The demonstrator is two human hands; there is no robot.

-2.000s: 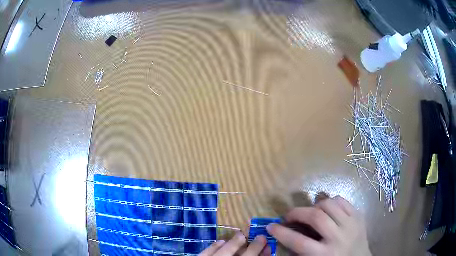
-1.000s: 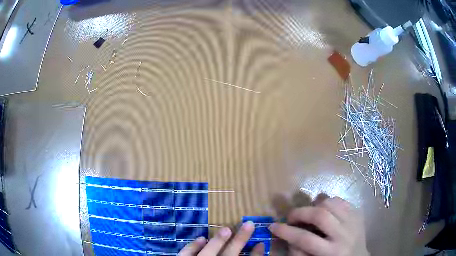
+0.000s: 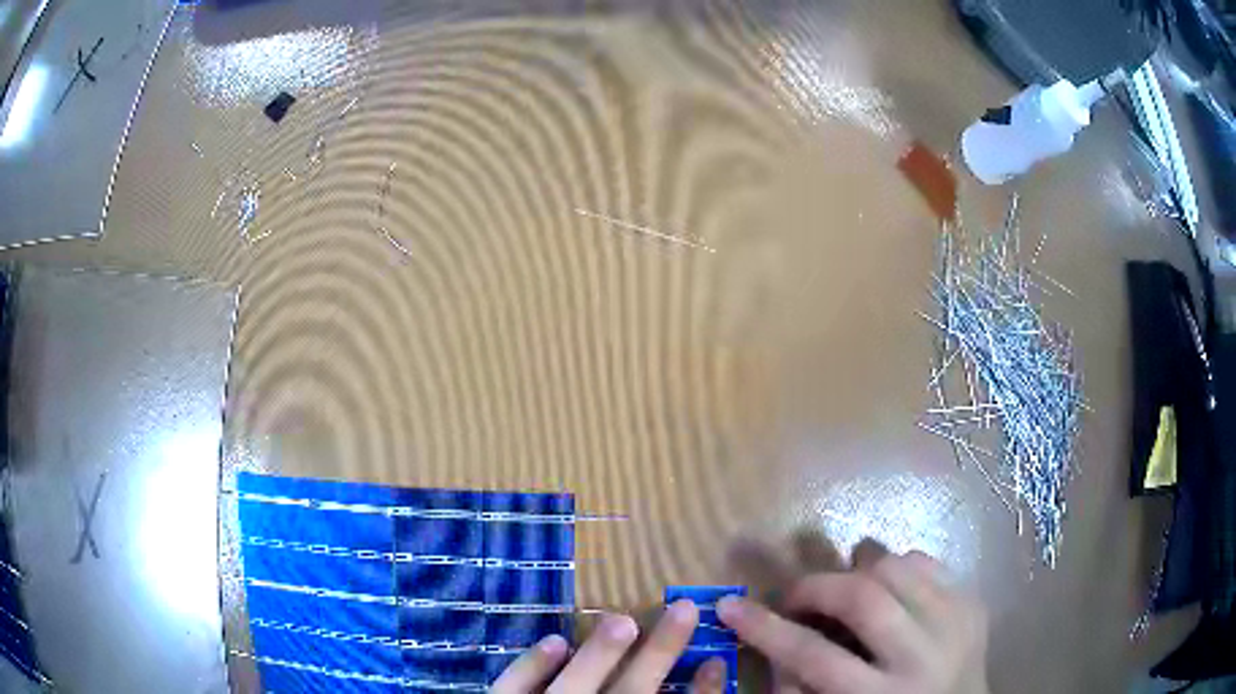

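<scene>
A joined cell block (image 3: 407, 583), wide and blue with silvery lines across, lies at the bottom left of centre, with wire ends sticking out on its right. A narrow blue solar cell strip (image 3: 705, 617) lies apart to its right. My left hand (image 3: 610, 658) has its fingers spread, fingertips on the strip's left part. My right hand (image 3: 868, 624) touches the strip's upper right with a fingertip; its other fingers are curled. The strip is flat and partly hidden by the fingers. Both hands are cut off by the bottom edge.
A pile of thin silver ribbon (image 3: 1017, 386) lies at right, below an orange-brown piece (image 3: 929, 180) and a white squeeze bottle (image 3: 1023, 136). A black object with a yellow patch (image 3: 1162, 447) is at the right edge. Sheets marked X (image 3: 129, 366) lie left. Ribbon offcuts (image 3: 248, 210) are upper left.
My left fingers have shifted a little on the strip, and my right fingertip now rests nearer its top edge. The whole view has moved slightly.
</scene>
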